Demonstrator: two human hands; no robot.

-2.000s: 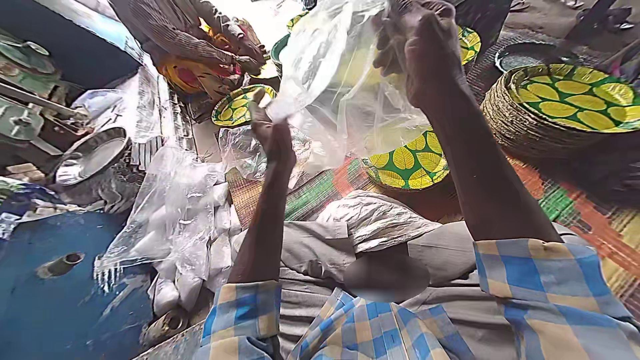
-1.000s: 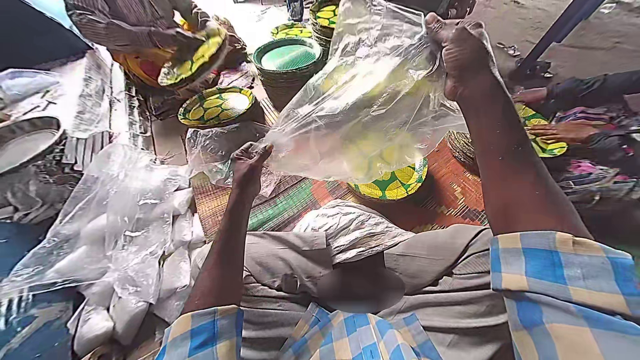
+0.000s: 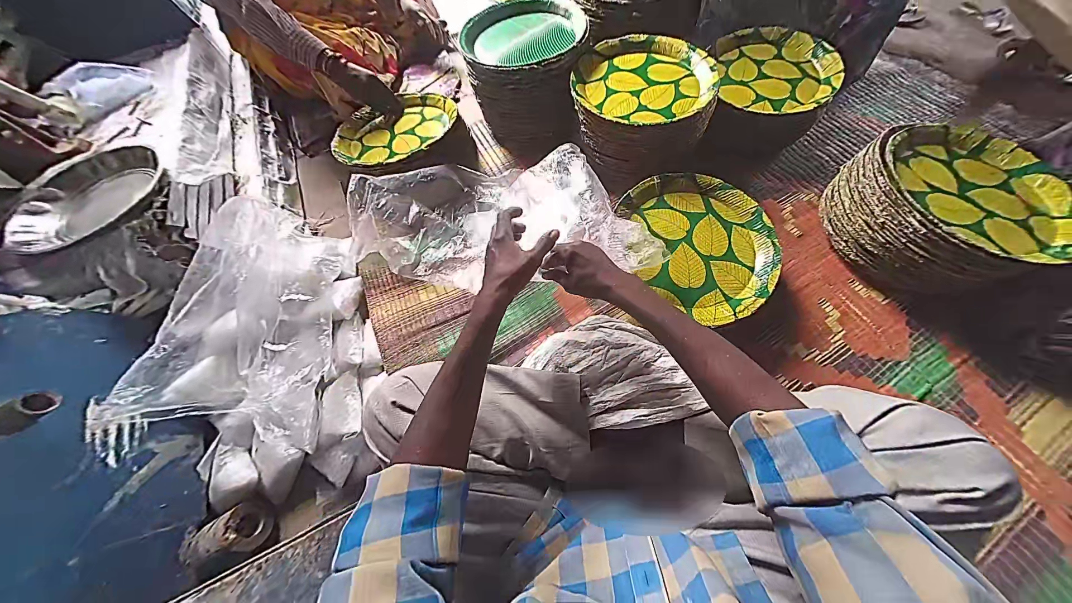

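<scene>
My left hand [image 3: 509,255] is over a crumpled clear plastic bag [image 3: 427,222], its thumb and fingers spread. Close beside it, my right hand [image 3: 579,268] has its fingers curled at the bag's near edge; whether they pinch the film is unclear. Part of the plastic reaches over the left rim of a green paper plate with yellow leaf print [image 3: 712,251], which lies just right of my hands. Beyond the bag stand a stack of leaf-print plates [image 3: 645,79] and a stack with a plain green plate on top [image 3: 524,38].
More leaf-print stacks stand at the back [image 3: 779,71] and at the right [image 3: 980,188], on a woven mat [image 3: 846,310]. At the left are clear plastic bags [image 3: 251,335], a silver plate stack [image 3: 84,201] and a cardboard tube [image 3: 226,536]. Another person's hand [image 3: 368,88] touches a leaf-print plate [image 3: 398,130].
Both my hands have come down and close together; a second ago they held the clear bag stretched wide between them. The bag now lies low and crumpled. The other person's plate has been lowered.
</scene>
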